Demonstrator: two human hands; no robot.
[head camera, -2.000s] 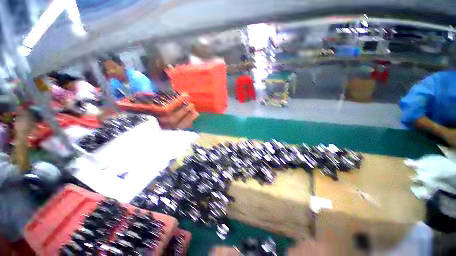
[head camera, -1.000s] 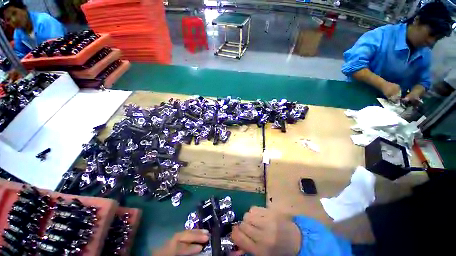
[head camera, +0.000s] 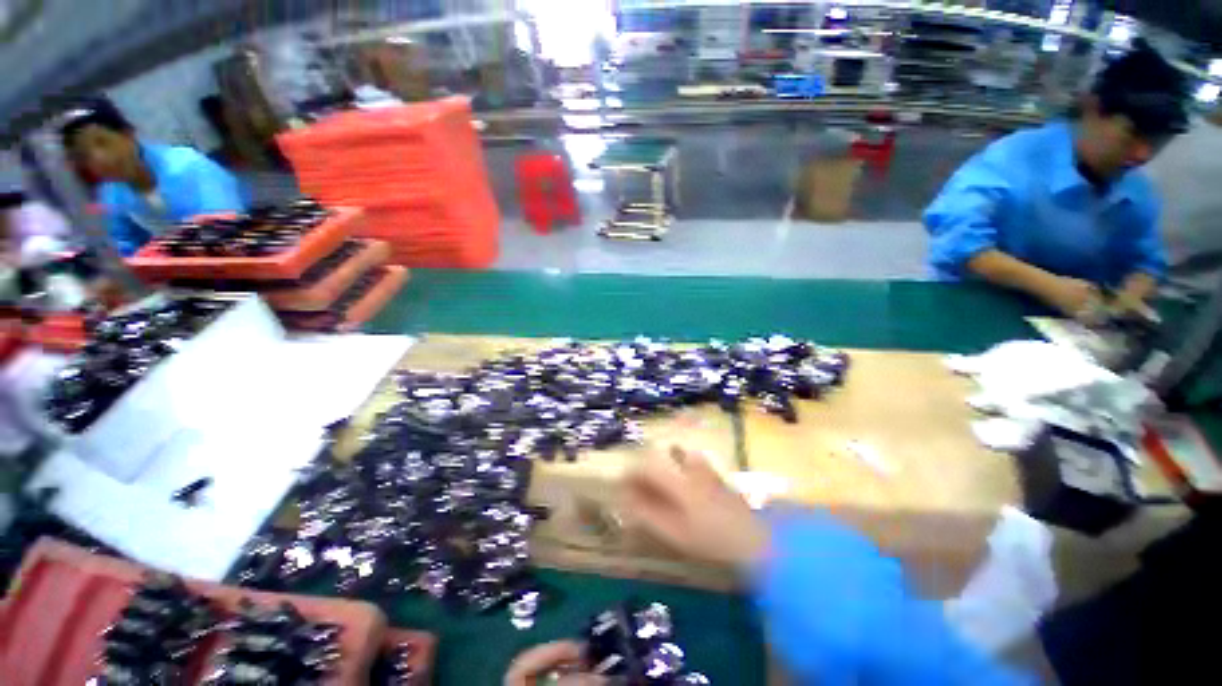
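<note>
A large loose heap of black strap parts with shiny ends (head camera: 469, 456) lies on the tan boards (head camera: 911, 462). My right hand (head camera: 697, 509), blurred, is over the boards just right of the heap; whether its fingers hold anything cannot be told. My left hand (head camera: 556, 663) is at the bottom edge, partly cut off. It is beside a small group of black-and-silver joined pieces (head camera: 643, 643) on the green surface; its grip is unclear.
A pink-orange foam tray with rows of pieces (head camera: 81, 603) is lower left, a white box (head camera: 161, 402) above it. White cloths (head camera: 1045, 389), a small black box (head camera: 1079, 476) and a white sheet (head camera: 1005, 576) are right. Blue-coated coworkers are right (head camera: 1045, 201) and upper left (head camera: 161, 181).
My right hand has left the joined pieces and moved up over the boards, its blue sleeve reaching across where the square unit showed. My left hand is lower in the picture. The view has shifted.
</note>
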